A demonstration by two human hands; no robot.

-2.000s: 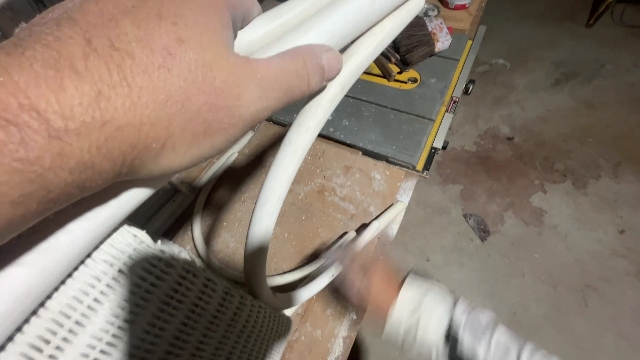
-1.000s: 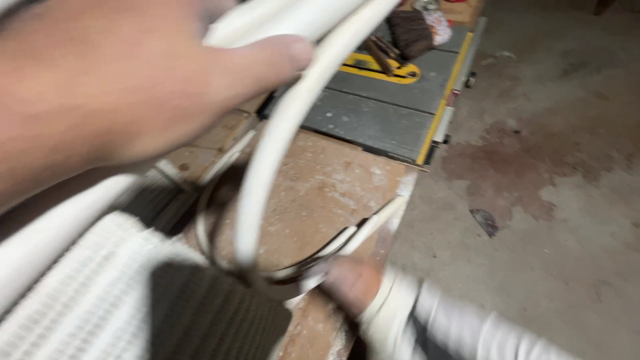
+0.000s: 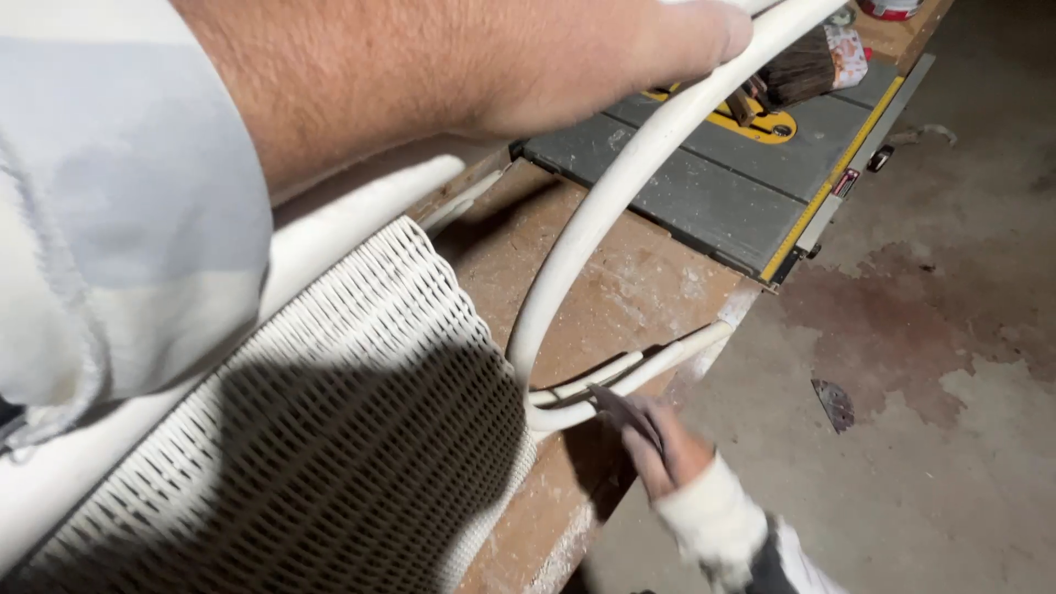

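A white-painted wicker chair with a woven panel (image 3: 330,412) and a curved pole frame (image 3: 594,219) lies across a wooden workbench (image 3: 577,305). My left hand (image 3: 528,66) rests on the upper frame with its thumb along the curved pole; its fingers are hidden past the frame. Lower right, my right hand (image 3: 656,441) is at the bottom of the curved frame, its fingers closed on a thin greyish piece, perhaps sandpaper, pressed to the white pole. Beside it, a thinner white pole (image 3: 594,379) runs along the frame.
Beyond the bench is a table saw (image 3: 726,194) with a yellow throat plate (image 3: 742,115) and a rail. A paintbrush (image 3: 804,70) lies on it, and a paint can (image 3: 891,7) stands at the top right. A dark flat fragment (image 3: 833,404) lies on the stained concrete floor.
My right hand stays around the lower curve of the frame, its blur gone now. The view has shifted, showing more of my left sleeve and the woven panel.
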